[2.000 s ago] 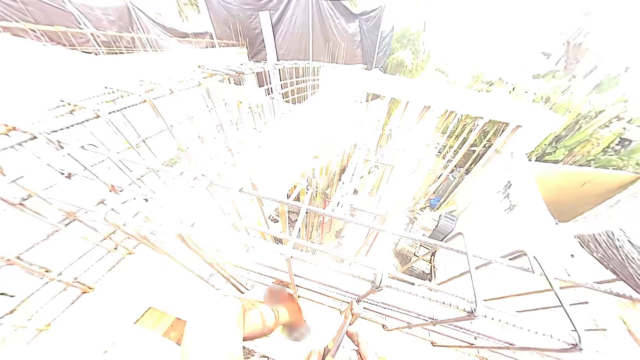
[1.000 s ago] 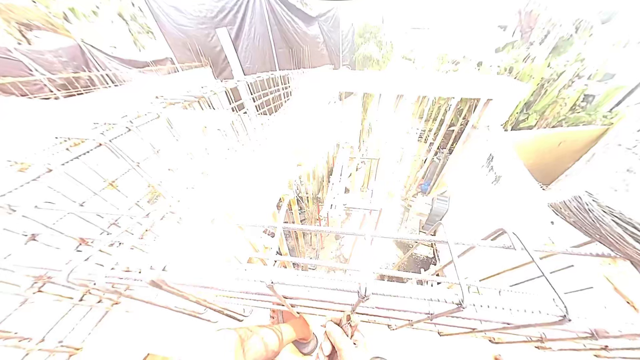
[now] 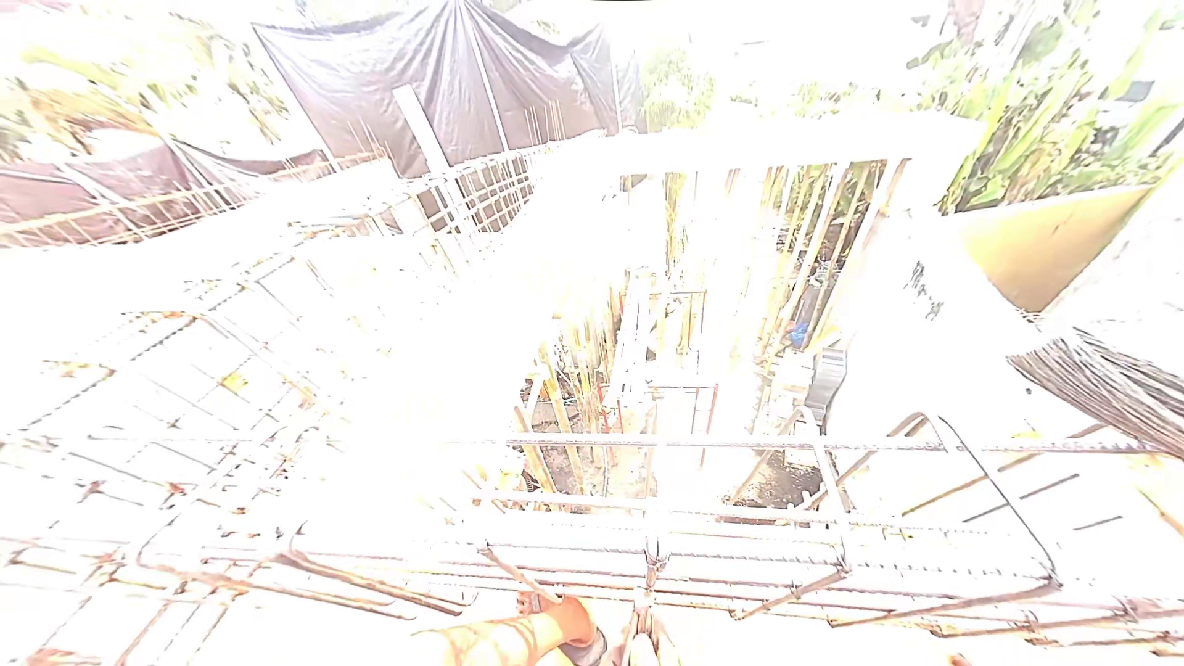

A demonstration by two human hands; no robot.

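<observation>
Overexposed light washes out much of the head view. A long cage of steel rebar (image 3: 740,556) with bent stirrups (image 3: 1004,495) runs across the lower part. My left hand (image 3: 573,624) is at the bottom edge, just below the cage's bars, its forearm coming in from the lower left. Beside it on the right, my right hand (image 3: 643,643) is at a stirrup joint, cut by the frame edge. Glare and the edge hide what the fingers hold.
A rebar mat (image 3: 185,481) spreads at left. Beyond the cage is a deep opening with bamboo poles (image 3: 569,398). A bundle of thin rods (image 3: 1110,379) lies at right. Dark sheeting (image 3: 435,83) hangs behind, and a yellow curved panel (image 3: 1054,240) stands at right.
Both hands stay close together at the rebar cage near the bottom edge. The view has shifted somewhat.
</observation>
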